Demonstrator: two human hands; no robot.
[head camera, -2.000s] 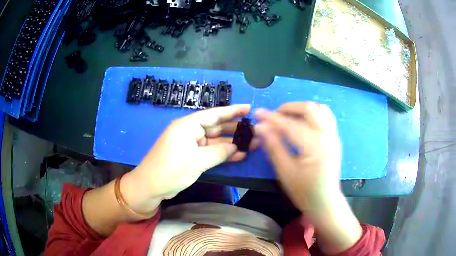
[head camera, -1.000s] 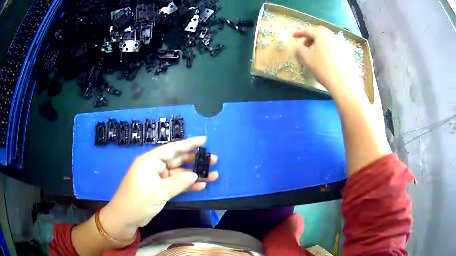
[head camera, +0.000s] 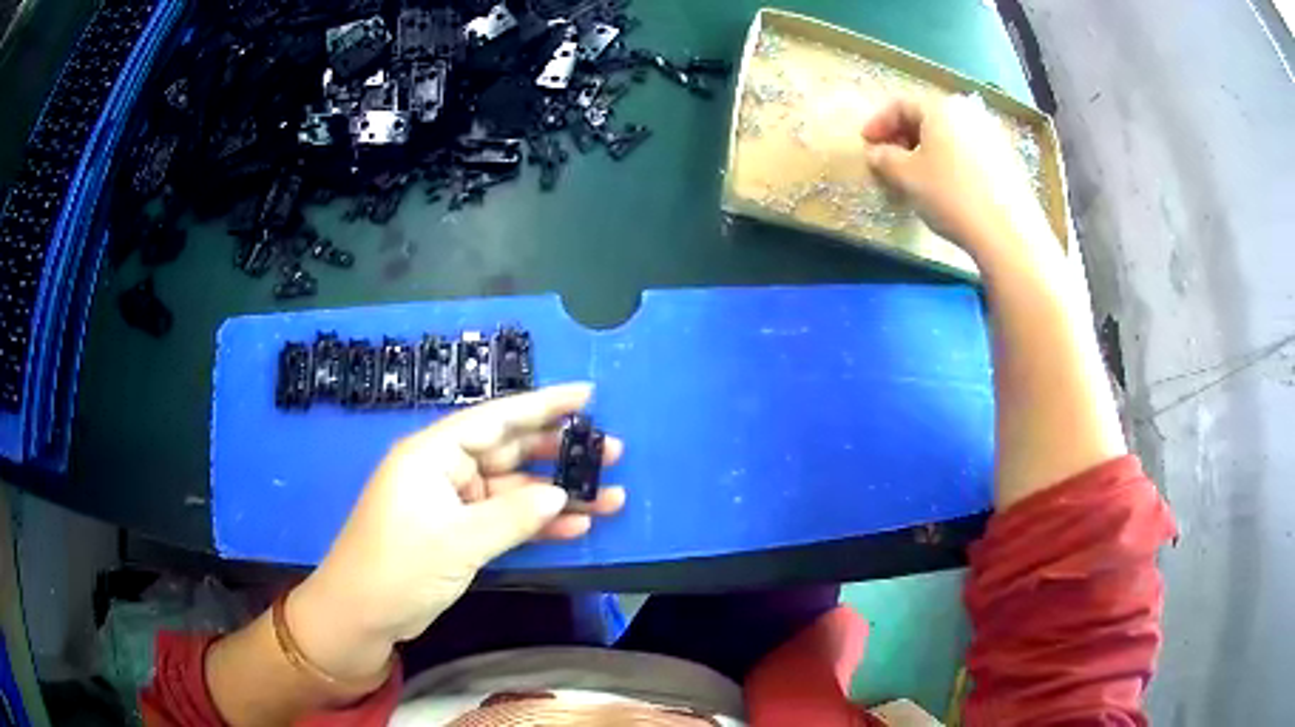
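Observation:
My left hand (head camera: 452, 490) holds a black housing (head camera: 578, 457) upright between thumb and fingers over the blue board (head camera: 795, 426). My right hand (head camera: 930, 159) is over the shallow box (head camera: 810, 234), fingertips bent together above its tan floor. Whether a tiny piece is between those fingertips cannot be told. Tiny silvery pieces are scattered in the box. Several finished assemblies (head camera: 399, 372) stand side by side in a row on the left part of the blue board.
A pile of loose black parts (head camera: 384, 128), some shiny, lies beyond the board on the green bench top (head camera: 653, 213). Stacked blue sheets with filled rows (head camera: 57, 256) are at the far left. The board has a rounded notch in its far edge.
My right hand has left the housing and moved to the box at upper right. My left hand still holds the housing. The camera view has shifted. Over the last second the right hand moved little.

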